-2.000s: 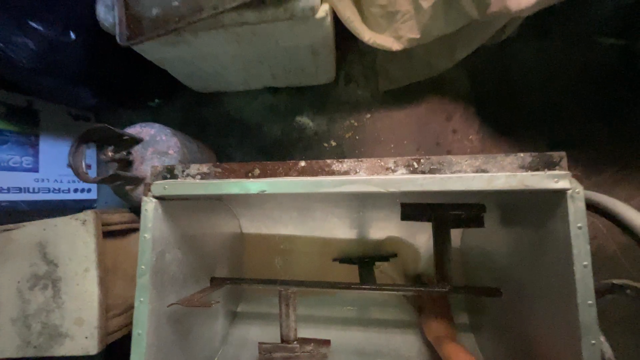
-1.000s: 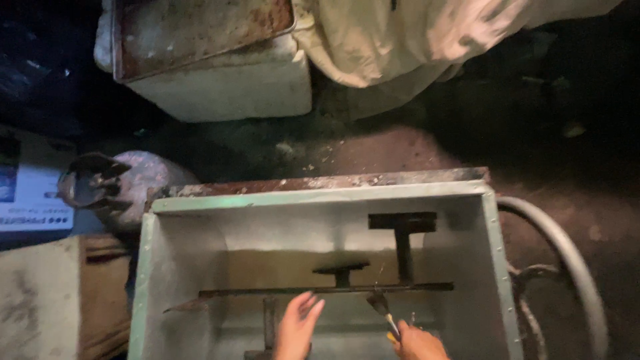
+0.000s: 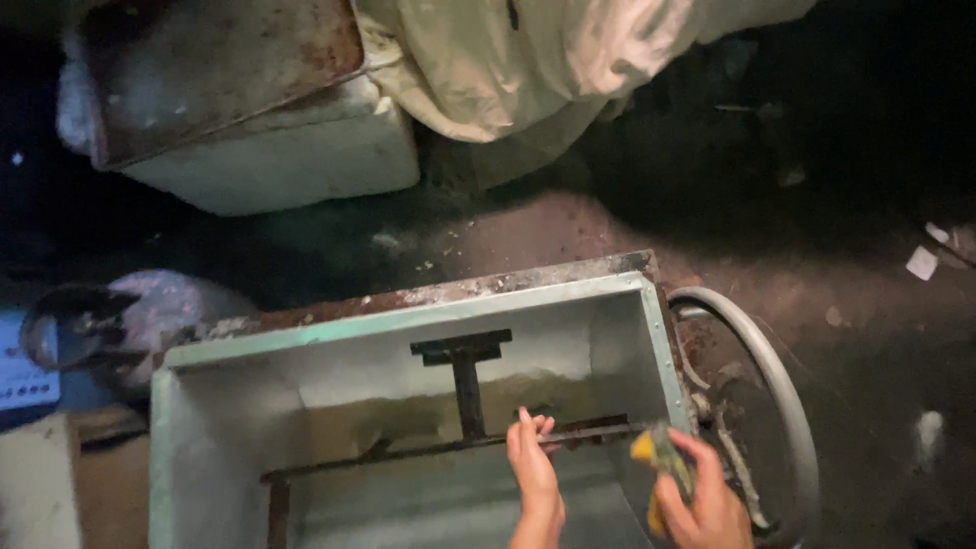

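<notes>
A sheet-metal trough [image 3: 473, 311] with a riveted rim holds a dark metal shaft [image 3: 427, 451] with T-shaped paddles [image 3: 467, 381]. My left hand [image 3: 536, 469] is at the shaft, right of the upright paddle, its index finger raised and the other fingers bent beside the bar; whether they grip it is unclear. Near the trough's right wall, my right hand [image 3: 705, 492] is closed around a small hand tool [image 3: 662, 465] with yellow parts, close to the shaft's right end. Motion blur hides the tool's head and exact kind. Brownish residue or liquid shows behind the shaft.
A rusty tray [image 3: 221, 69] rests on a whitish block-shaped container [image 3: 290, 164] beside pale sheeting [image 3: 496, 69]. A gas cylinder [image 3: 164, 305] stands left of the trough, near a cardboard box [image 3: 114, 480]. A thick grey hose [image 3: 770, 366] curves along the right side.
The right hand with its tool has moved right, toward the trough's right wall. The left hand, apart from the shaft's right part earlier, is now at the bar. The view has shifted.
</notes>
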